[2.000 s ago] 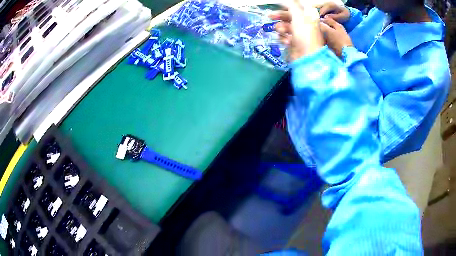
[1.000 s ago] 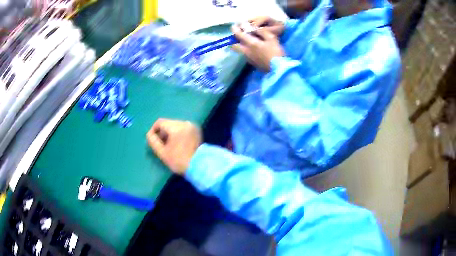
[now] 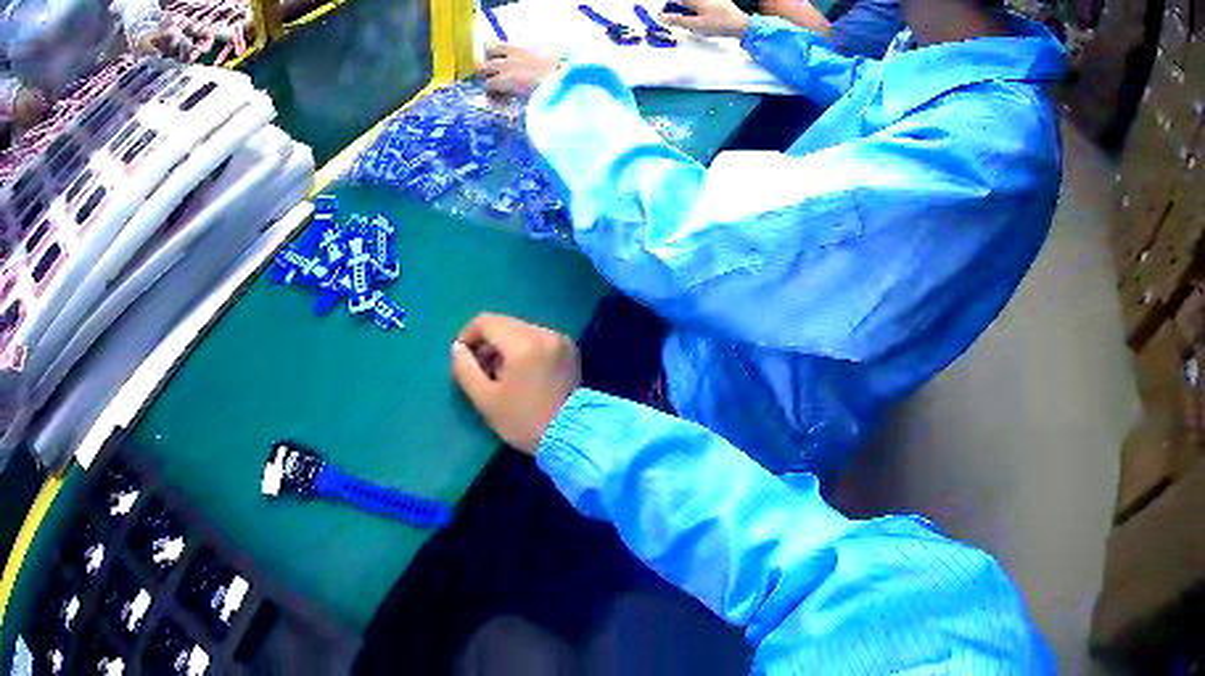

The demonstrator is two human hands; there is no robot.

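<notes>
A watch body [image 3: 293, 472] with a white label lies on the green bench, one long blue strap [image 3: 386, 502] attached and pointing right. My right hand [image 3: 526, 380] is bare and rests on the bench edge, above and to the right of the watch, not touching it. Its fingers are curled in and no object shows in it; the inside of the palm is hidden. A small loose heap of short blue straps [image 3: 354, 271] lies up and to the left of my hand. My left hand is out of the picture.
A black compartment tray [image 3: 311, 641] with watch bodies is at lower left. Stacked white trays [image 3: 198, 284] stand at the left. A clear poly bag of blue straps [image 3: 443, 161] lies beyond the heap. Another worker [image 3: 846, 251] reaches over it towards a white sheet [image 3: 562, 29] with watches.
My right hand has come back from the poly bag to the near bench edge and is curled. The other worker's arm has swung across the bag. The watch lies still while the view has shifted.
</notes>
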